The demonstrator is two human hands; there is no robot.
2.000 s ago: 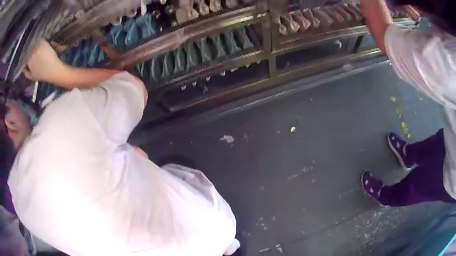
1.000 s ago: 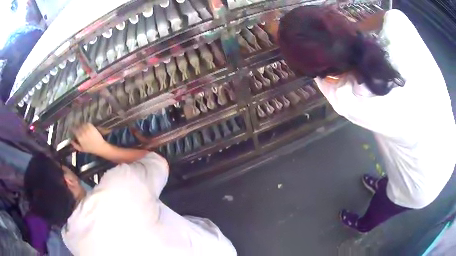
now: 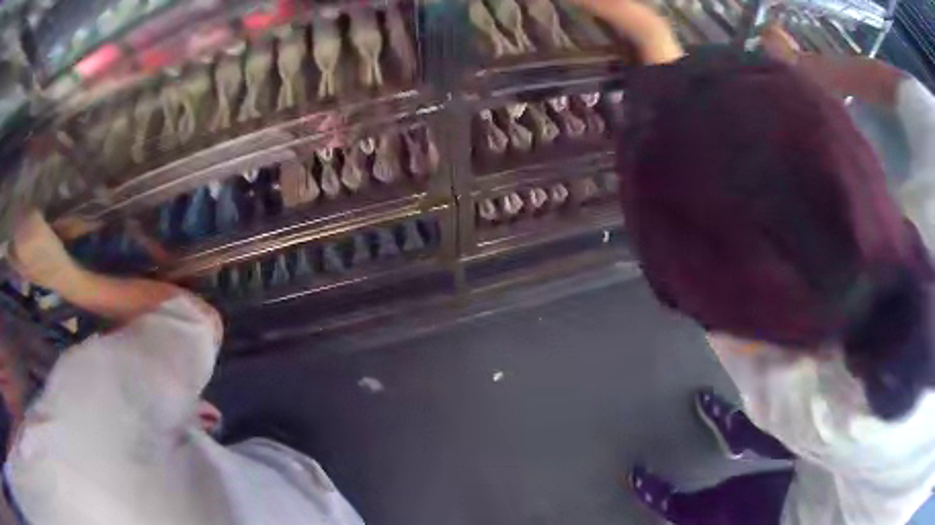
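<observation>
A large metal rack (image 3: 448, 195) with several tiers of rails stands in front of me. Rows of pinched olive-beige cloth pieces (image 3: 326, 64) hang on an upper tier. Brownish cloth pieces (image 3: 354, 169) and blue-green cloth pieces (image 3: 333, 252) hang on lower tiers. The picture is blurred, so the exact items are unclear. Neither my left hand nor my right hand is in view; the arms that show belong to two other people.
A person in a white top (image 3: 123, 395) is at the left with a hand at the rack. Another person with dark reddish hair (image 3: 759, 195) stands close at the right, arms reaching to the rack. Dark grey floor (image 3: 482, 441) with small pale scraps lies between them.
The view has shifted and come closer to the rack. The person at the right has moved from the frame's edge over two seconds and now appears larger, arms extended to the rack.
</observation>
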